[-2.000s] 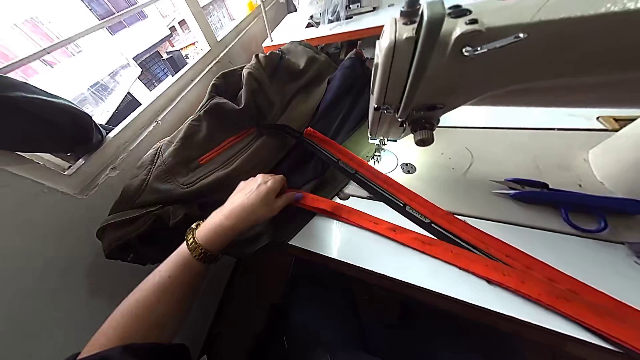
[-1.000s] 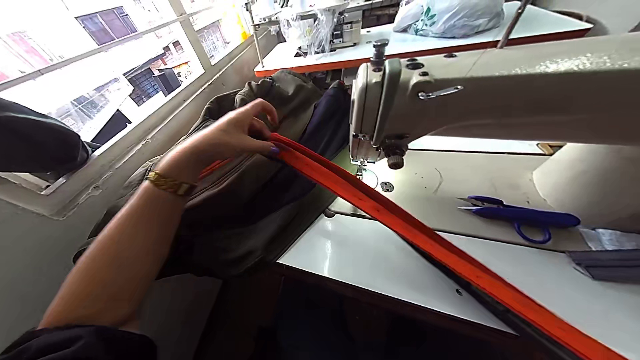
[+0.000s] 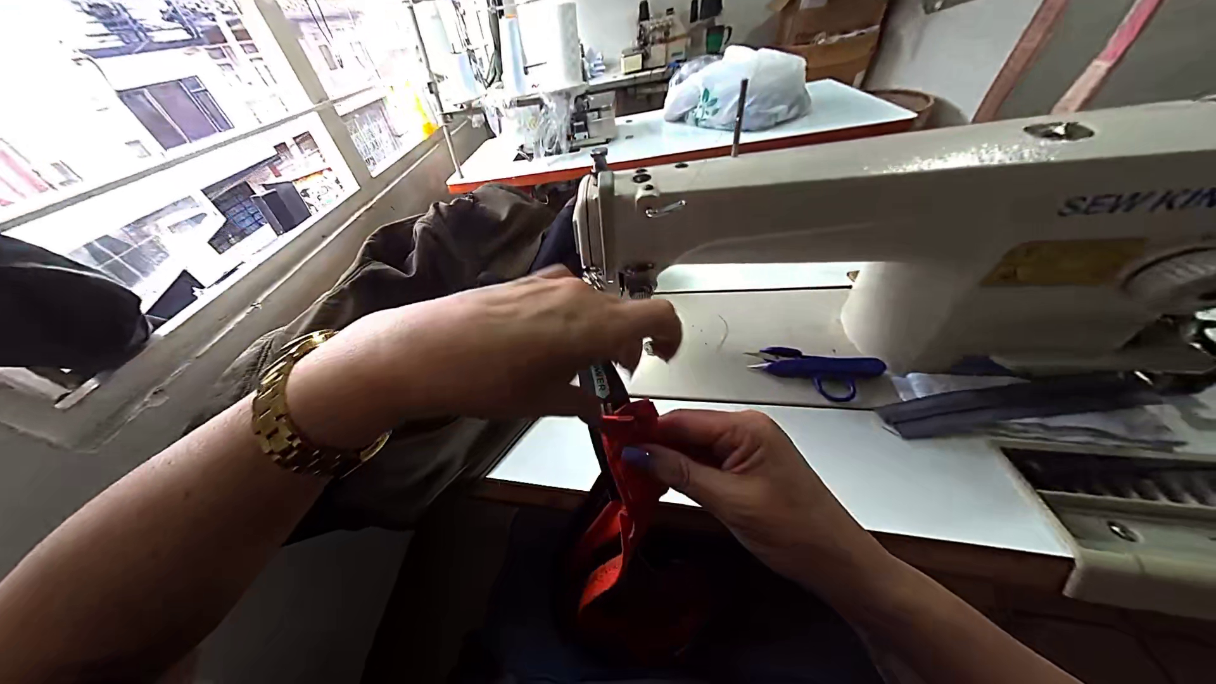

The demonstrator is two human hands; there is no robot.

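Observation:
My right hand (image 3: 750,475) pinches the folded end of a red fabric strip (image 3: 632,475) between thumb and fingers, at the table's front edge. My left hand (image 3: 532,351) is raised just above and left of it, fingers bent; whether its fingertips hold anything is hidden. A black strip with lettering (image 3: 600,382) runs beside the red fabric, which hangs down in a loop below the edge. The dark olive jacket (image 3: 456,237) lies left of the sewing machine (image 3: 779,209), partly behind my left arm. The machine's needle area is mostly covered by my left hand.
Blue-handled thread snips (image 3: 822,366) lie on the machine bed. Dark grey fabric strips (image 3: 1026,404) rest at the right. Behind stands another table (image 3: 855,104) with a white plastic bag (image 3: 741,87) and thread cones. A window ledge (image 3: 228,323) runs along the left.
My left hand, which held the red strip beside the machine, has moved right and in front of the needle area. My right hand has come into view with the red fabric, now bunched rather than stretched out.

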